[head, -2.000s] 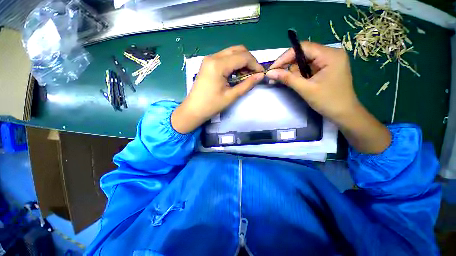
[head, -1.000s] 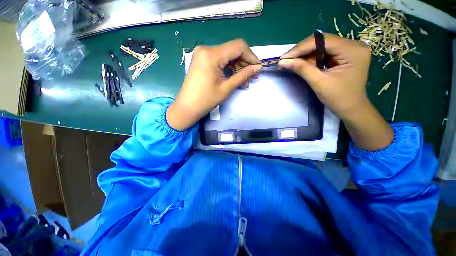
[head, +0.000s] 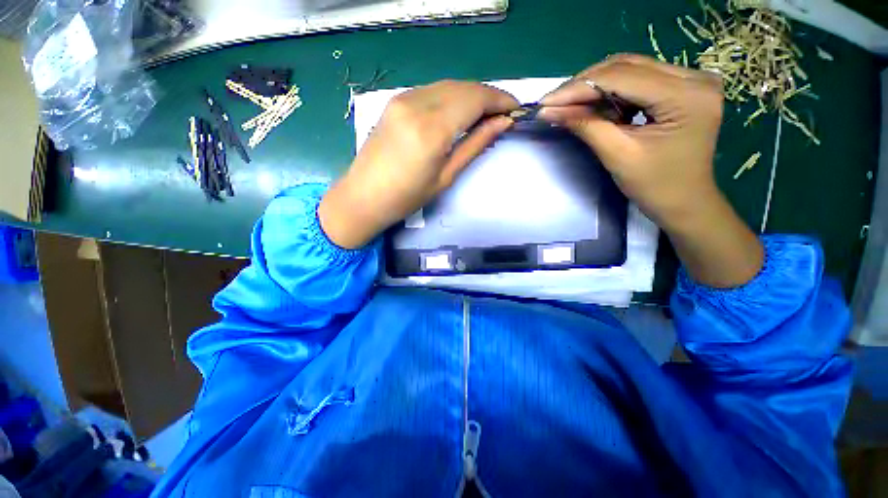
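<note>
A tablet back housing (head: 506,256) with a black rim and grey centre lies on white sheets (head: 638,272) in front of me. My left hand (head: 424,146) and my right hand (head: 643,126) meet above its far edge. My fingertips pinch a short thin dark strip (head: 527,111) between them. A slim dark tool (head: 615,105) also lies in my right hand, foreshortened and partly hidden by the fingers. My hands hide most of the housing's far edge, and I cannot tell whether the strip touches it.
Black strips (head: 210,160) and a tan bundle (head: 273,117) lie at left. A heap of tan liner slivers (head: 755,63) is at far right. A clear plastic bag (head: 83,78) is upper left, a long tray (head: 321,21) at the back, brown cardboard (head: 141,331) below the bench.
Both hands have moved slightly up towards the housing's far edge, fingertips still together at the strip. The dark tool stood upright in my right hand and is now tipped, pointing more towards the camera.
</note>
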